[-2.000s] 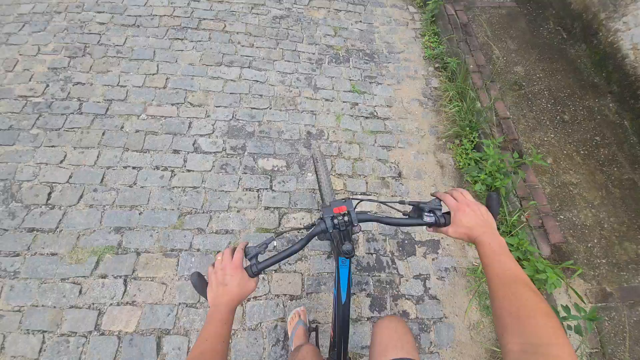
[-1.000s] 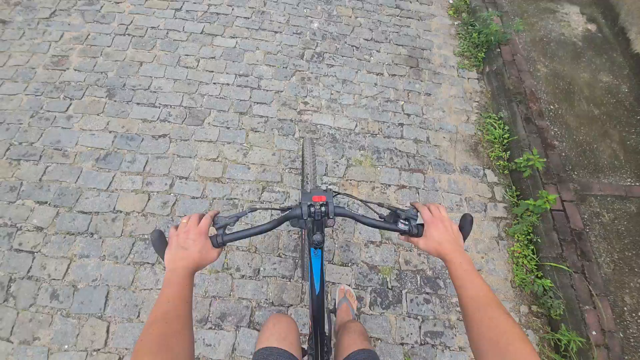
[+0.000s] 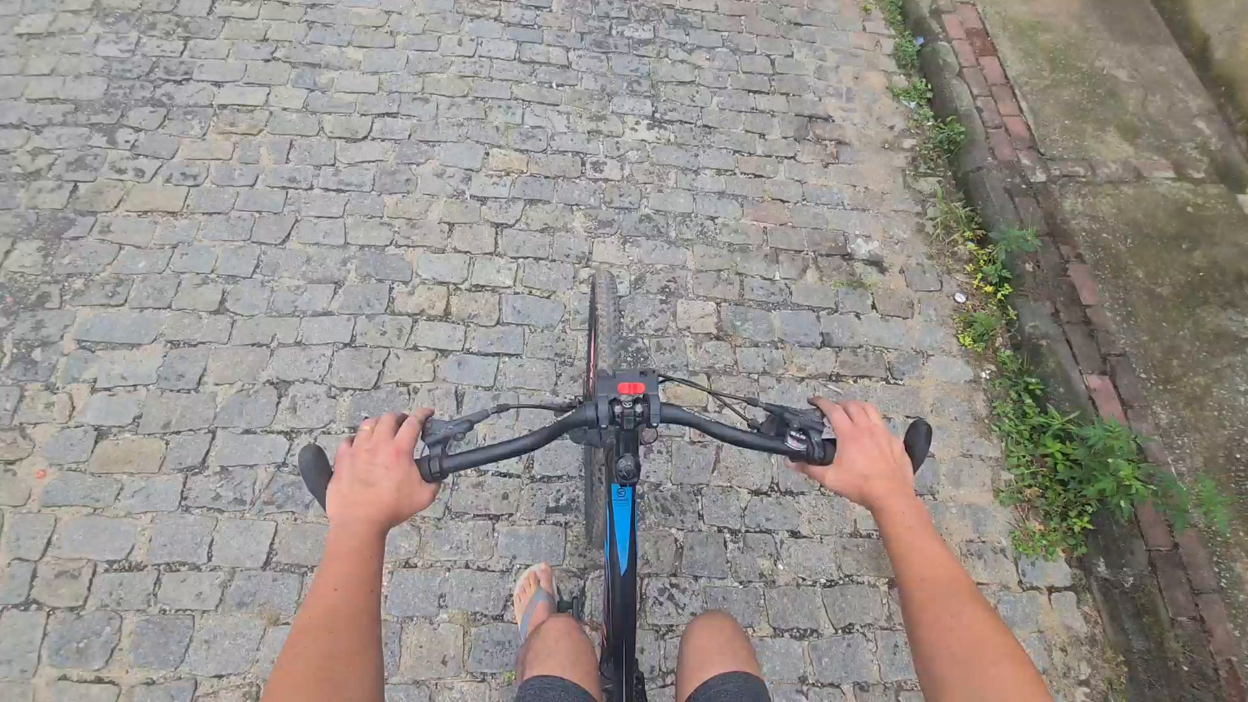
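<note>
My left hand (image 3: 380, 471) is wrapped around the left grip of a black bicycle handlebar (image 3: 526, 441), beside its brake lever (image 3: 453, 427); a ring shows on one finger. On the right grip, my right hand (image 3: 863, 453) is closed next to the shifter and brake clamp (image 3: 801, 435). A black bar end sticks out past each hand. At the stem sits a black mount with a red tab (image 3: 631, 388). Below it runs the black and blue frame tube (image 3: 620, 546), with the knobby front tire (image 3: 605, 317) ahead. A foot in a flip-flop (image 3: 535, 593) shows at left.
Stone paving blocks (image 3: 409, 234) spread ahead and to the left. Along the right side run green weeds (image 3: 1063, 458), a low curb and a row of red bricks (image 3: 1105, 398), with a stained concrete sidewalk (image 3: 1160, 263) beyond.
The bicycle has moved along the paving, and other weeds and curb sections now show. The flip-flopped foot seen right of the frame one second ago is now hidden; one shows at left. Both hands stay on the grips.
</note>
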